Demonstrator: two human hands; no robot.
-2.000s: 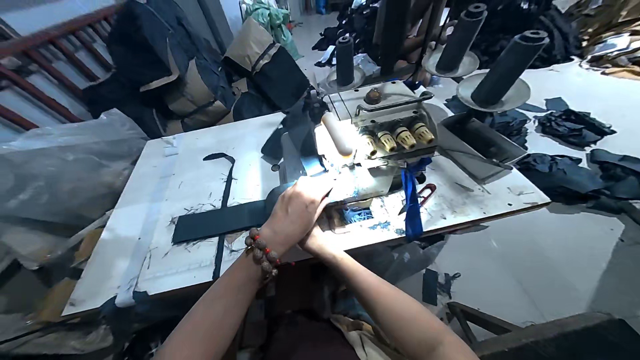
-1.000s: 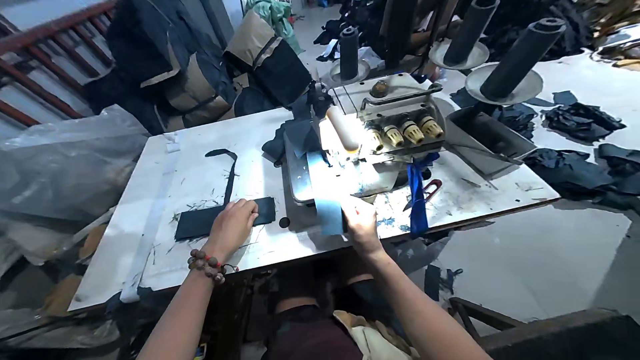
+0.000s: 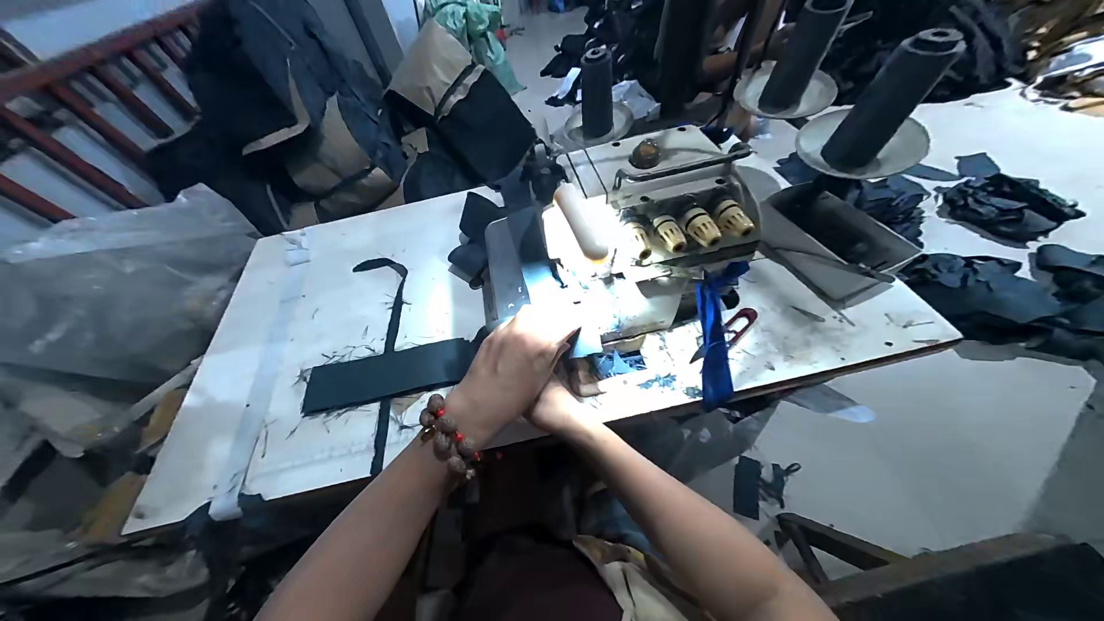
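My left hand (image 3: 517, 358), with a beaded bracelet at the wrist, rests over dark fabric at the front of an overlock sewing machine (image 3: 681, 198). My right hand (image 3: 556, 405) is partly under it, close against the machine's lit sewing area; its fingers are mostly hidden. Left of my left hand a dark fabric strip (image 3: 379, 378) lies flat and runs up to the hand. A narrow dark strip (image 3: 395, 319) crosses the table beneath it. Glare hides the needle area. Blue ribbon (image 3: 714, 336) hangs from the machine, beside small red-handled thread snips (image 3: 740, 326).
Black thread cones (image 3: 893, 99) stand on round holders behind the machine. A metal tray (image 3: 845, 241) sits to its right. Dark fabric scraps (image 3: 1005, 207) lie on the white surface at right. Plastic sheeting (image 3: 129, 285) and large dark bundles (image 3: 483, 121) are beyond the white table (image 3: 198, 431).
My left hand has moved right from the dark fabric pieces, where it was a second ago, to the machine beside my right hand. The two hands were also together two seconds ago.
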